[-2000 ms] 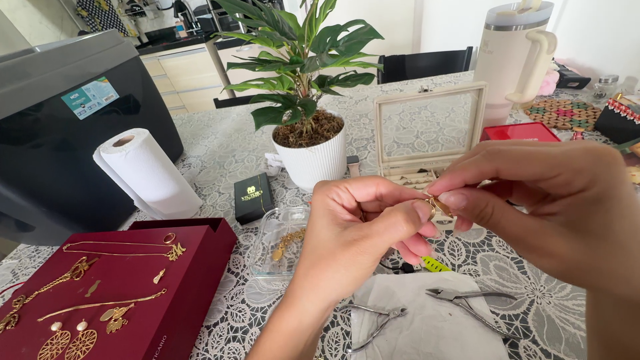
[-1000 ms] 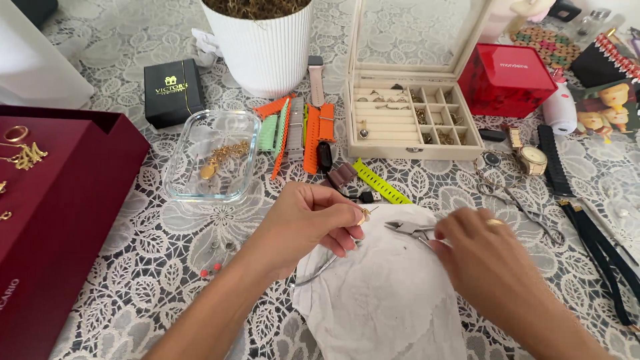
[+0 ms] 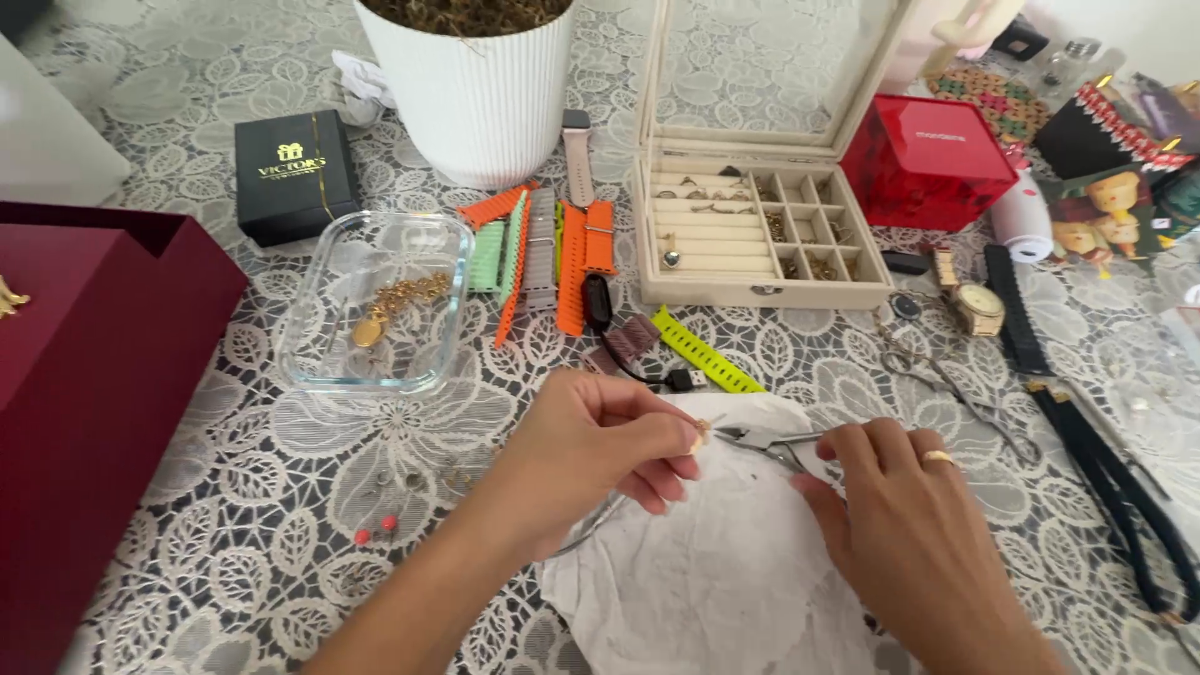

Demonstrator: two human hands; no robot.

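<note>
My left hand pinches a small gold jewelry piece between thumb and fingers, above a white cloth. Just right of that piece point the jaws of small metal pliers; my right hand, with a gold ring on one finger, has its fingers at their handles. How firmly it grips them cannot be told. Another metal tool lies partly hidden under my left hand. A gold chain with a round pendant rests in a glass dish at the left.
Behind the cloth are watch straps, a USB cable and an open jewelry box. A white plant pot and black box stand farther back. Burgundy box at left; scissors, gold watch and red box at right.
Two seconds ago both hands were together at the gold piece and the pliers lay on the cloth. My right hand has since moved to the pliers. The view has tilted down.
</note>
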